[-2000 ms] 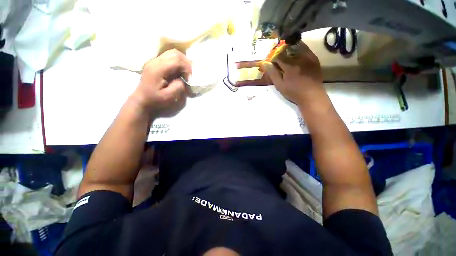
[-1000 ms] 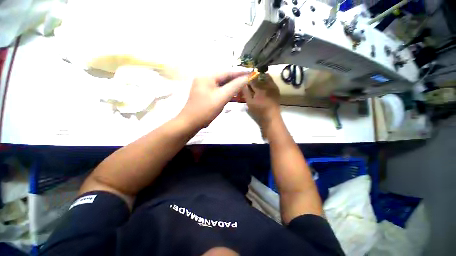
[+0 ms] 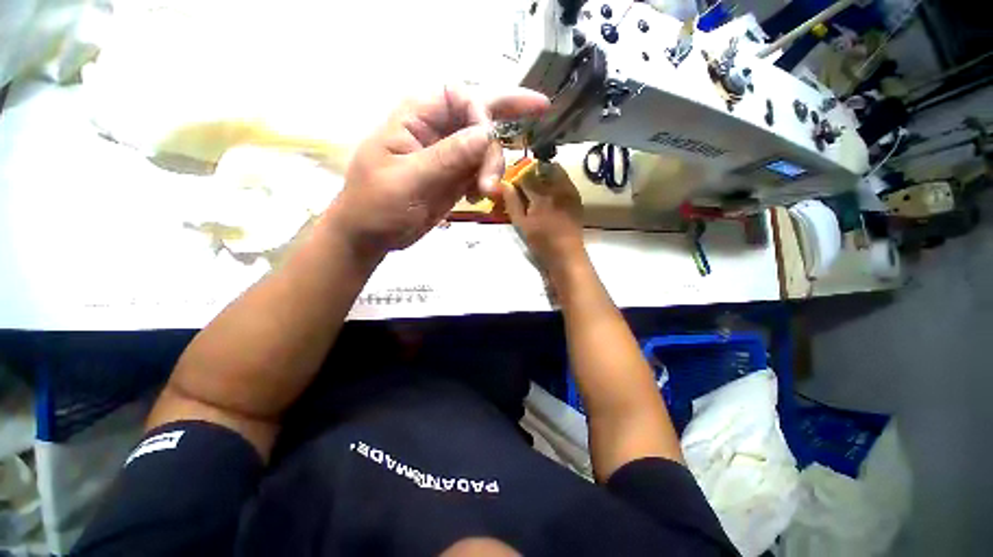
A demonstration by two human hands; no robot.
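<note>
The sewing machine head [image 3: 675, 125] stands above the bed, its needle end beside my hands. My left hand [image 3: 419, 169] is raised left of the needle area, thumb and fingers close together at the tips; any thread between them is too fine to see. My right hand [image 3: 547, 207] is low by the presser foot, its fingertips at an orange-yellow strip [image 3: 520, 174]; whether it grips the strip cannot be told. A pale cloth piece [image 3: 261, 196] lies bunched on the table, left of my left hand, untouched.
Black-handled scissors [image 3: 608, 166] lie behind my right hand. A red and green tool [image 3: 699, 245] lies at the table's right. Blue baskets [image 3: 708, 354] with white cloth [image 3: 746, 457] stand below the table.
My left hand first moved from the cloth to the needle area, then rose slightly and drew back left. My right hand stays by the foot. The view has shifted, showing more of the right side.
</note>
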